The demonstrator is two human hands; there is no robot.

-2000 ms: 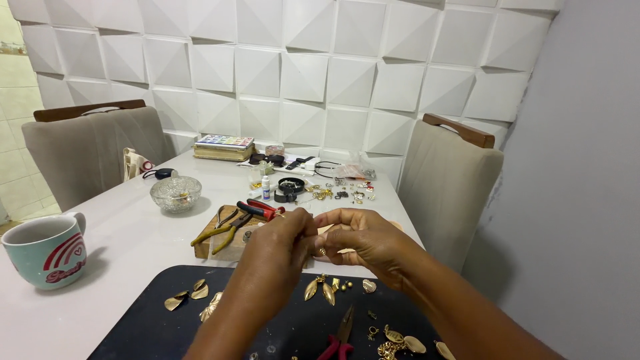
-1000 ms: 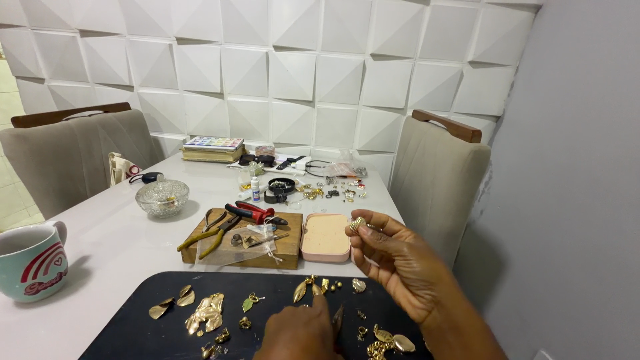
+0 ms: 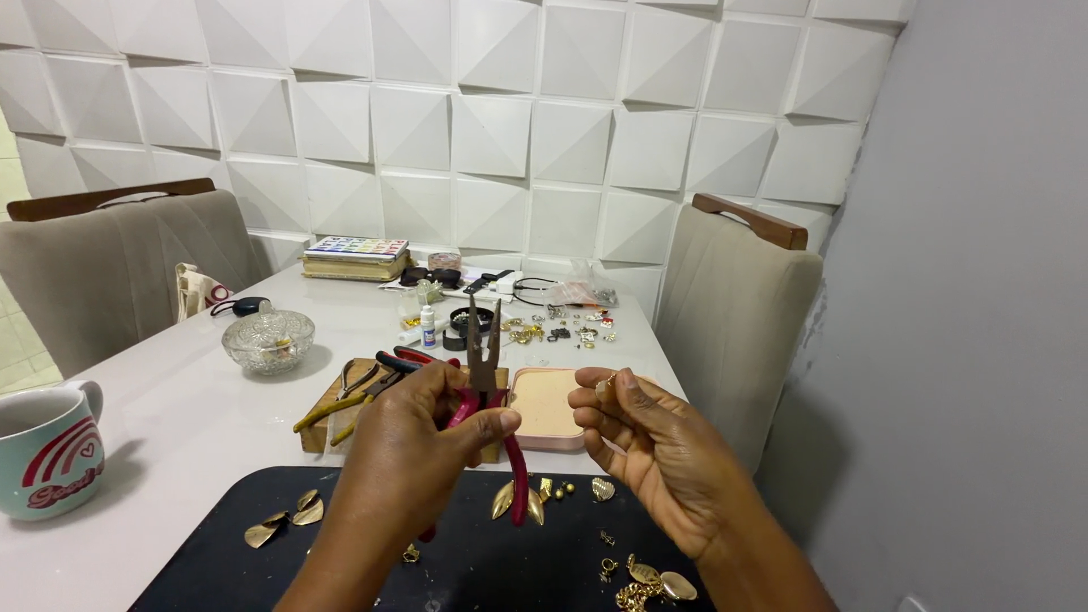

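Note:
My left hand (image 3: 433,416) grips red-handled long-nose pliers (image 3: 484,365), their jaws pointing up and parted. To its right, my right hand (image 3: 654,442) pinches a small gold-coloured jewelry piece (image 3: 605,388) between thumb and fingertips; the fingers hide part of it. Beneath both hands lies a black mat (image 3: 476,582) with gold leaf-shaped pieces (image 3: 535,507), a ribbed heart-shaped piece (image 3: 603,488), small gold beads (image 3: 564,490) and, at lower right, a gold chain (image 3: 636,595) beside oval pieces (image 3: 678,586). Curved gold petals (image 3: 265,530) rest at the mat's left.
A wooden block (image 3: 314,438) holds more pliers (image 3: 340,408), next to a pink-rimmed tray (image 3: 548,442). A mug (image 3: 51,450) and a glass bowl (image 3: 269,342) stand at left. Farther back are a small bottle (image 3: 427,327), jewelry parts (image 3: 523,331) and books (image 3: 355,259). Chairs flank the table.
My left hand has come up from the mat with the red-handled pliers, which lay on the mat two seconds ago. My right hand still holds a small piece up at the right.

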